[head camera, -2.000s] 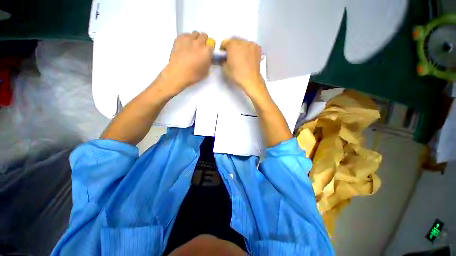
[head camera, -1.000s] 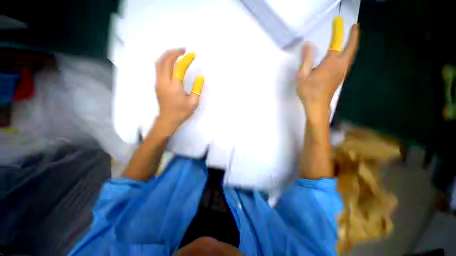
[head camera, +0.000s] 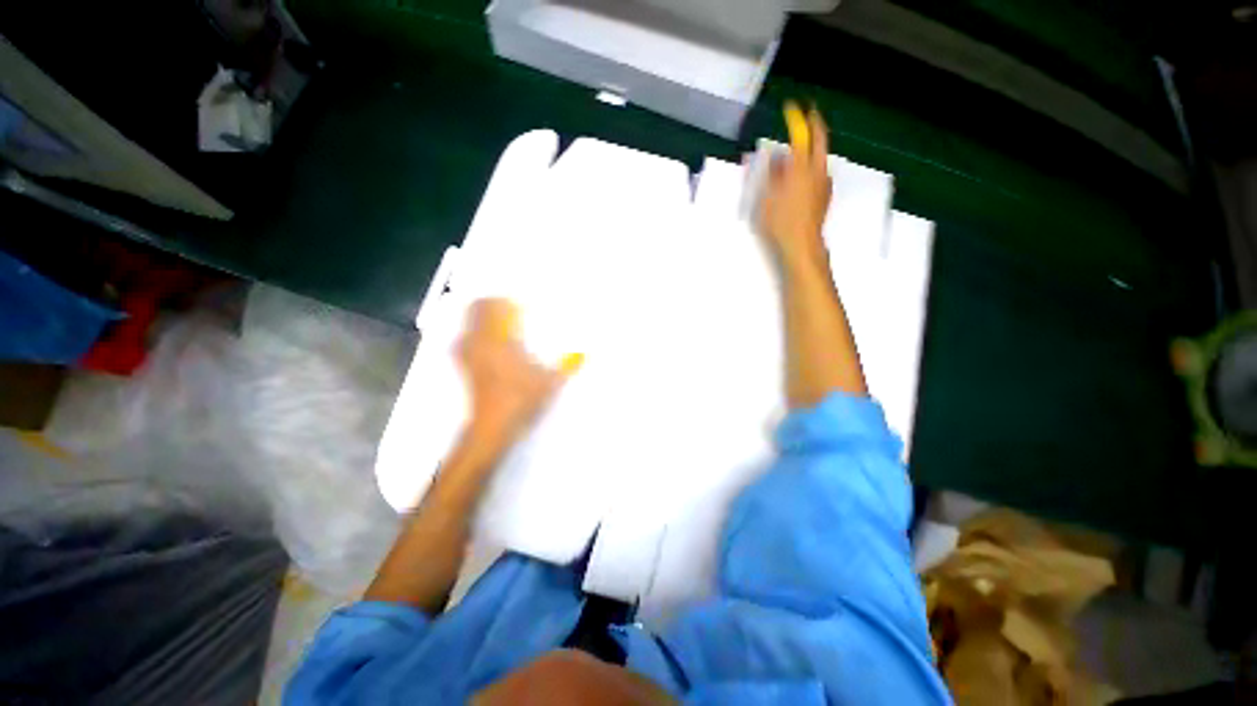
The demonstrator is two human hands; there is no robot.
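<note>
A large white box blank lies flat on the dark green bench, its near edge hanging over toward my body. My left hand is over its left part, blurred, fingers apart, with yellow finger cots. My right hand is at its far right edge, by an end flap, one finger with a yellow cot pointing away from me. Blur hides whether the right fingers grip the card. A folded white box stands just beyond the blank's far edge.
The green bench runs across the view. Clear plastic bags lie at left and crumpled brown kraft paper at lower right. A green-and-orange fan is at the right edge. A white item lies at upper left.
The view has shifted, showing more bench and the folded box at the far side. My right hand has moved to the blank's far edge. The blank now lies flat with its far flaps visible.
</note>
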